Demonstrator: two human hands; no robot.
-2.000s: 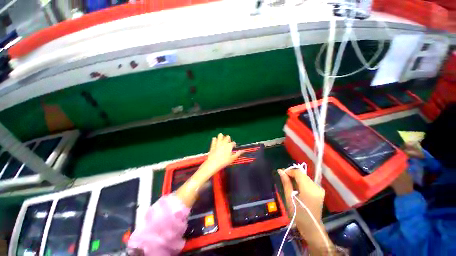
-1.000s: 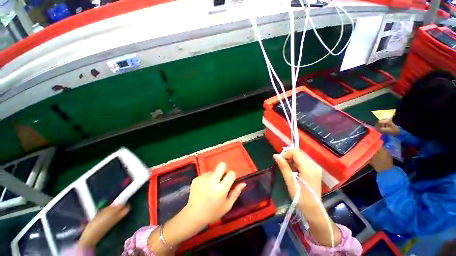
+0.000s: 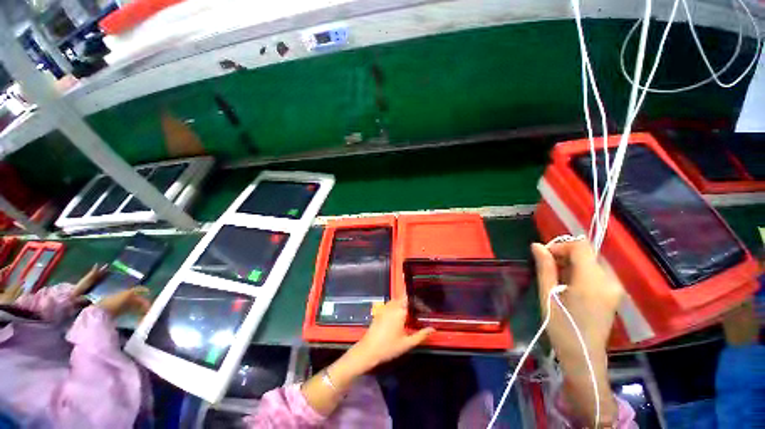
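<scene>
My left hand (image 3: 387, 337) grips the left end of a dark tablet (image 3: 465, 293), turned crosswise over the right slot of a red foam tray (image 3: 444, 235). Another tablet (image 3: 356, 272) lies in the tray's left slot, with small pale and yellow squares near its lower end. My right hand (image 3: 580, 289) is to the right of the held tablet and pinches white cables (image 3: 606, 201) that hang from above. The cable ends in its fingers are too small to make out.
A white tray (image 3: 281, 243) with three tablets lies slanted at left. Beyond it, another person's hands (image 3: 117, 293) are at a tablet (image 3: 134, 266). A red tray stack (image 3: 579, 218) with a tablet on top stands at right. A slanted post (image 3: 109, 151) crosses the left.
The view has swung left. The held tablet went from lying in its slot to tilted, and is now crosswise. The white tray has turned and moved away from the red tray's left side.
</scene>
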